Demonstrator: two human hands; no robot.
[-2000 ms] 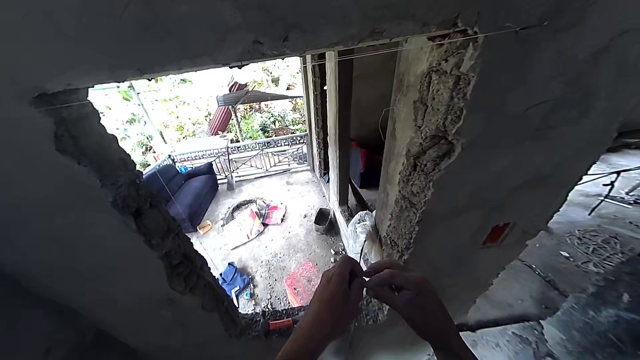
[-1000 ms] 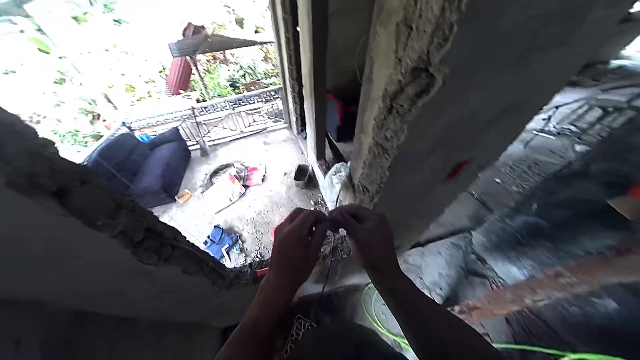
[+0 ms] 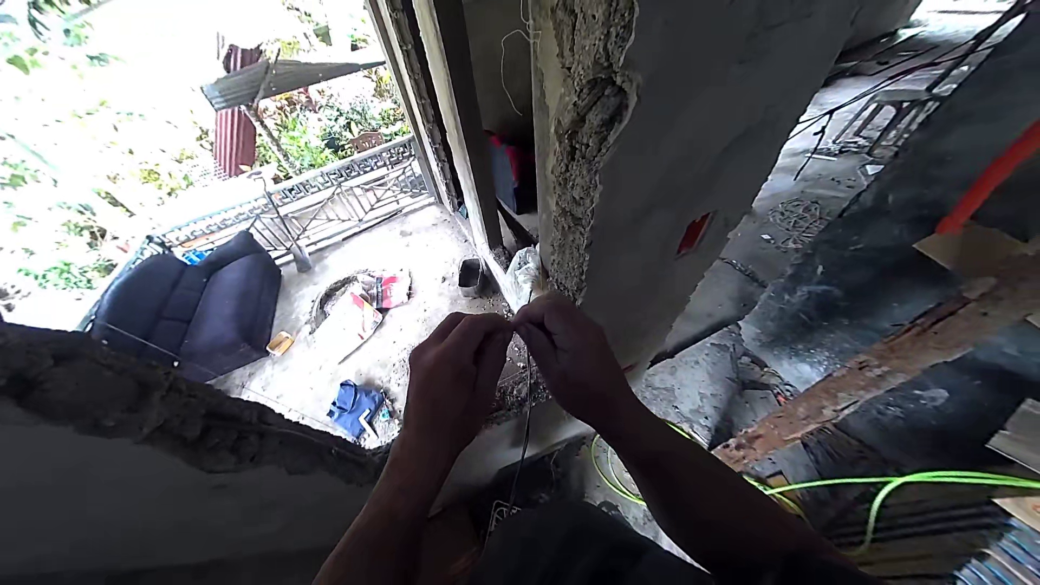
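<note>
My left hand (image 3: 461,366) and my right hand (image 3: 569,353) meet at the fingertips in front of the rough wall opening. Both pinch a thin dark wire or cable (image 3: 527,414), which hangs down from between them toward my lap. Its top end is hidden by my fingers. Just beyond my right hand, a clear plastic bag (image 3: 524,272) lies at the foot of the door frame post (image 3: 463,122). The broken concrete edge (image 3: 585,162) of the wall rises behind my right hand.
Beyond the opening are a dark sofa (image 3: 195,301), a shovel (image 3: 284,227), a black bucket (image 3: 470,278) and blue cloth (image 3: 355,406) on the floor. To the right lie a worn wooden plank (image 3: 877,357) and a bright green hose or cable (image 3: 910,479). The chipped wall edge (image 3: 162,414) runs at lower left.
The view has turned downward and to the right, bringing the green line and plank into sight. My hands stay together at the fingertips throughout.
</note>
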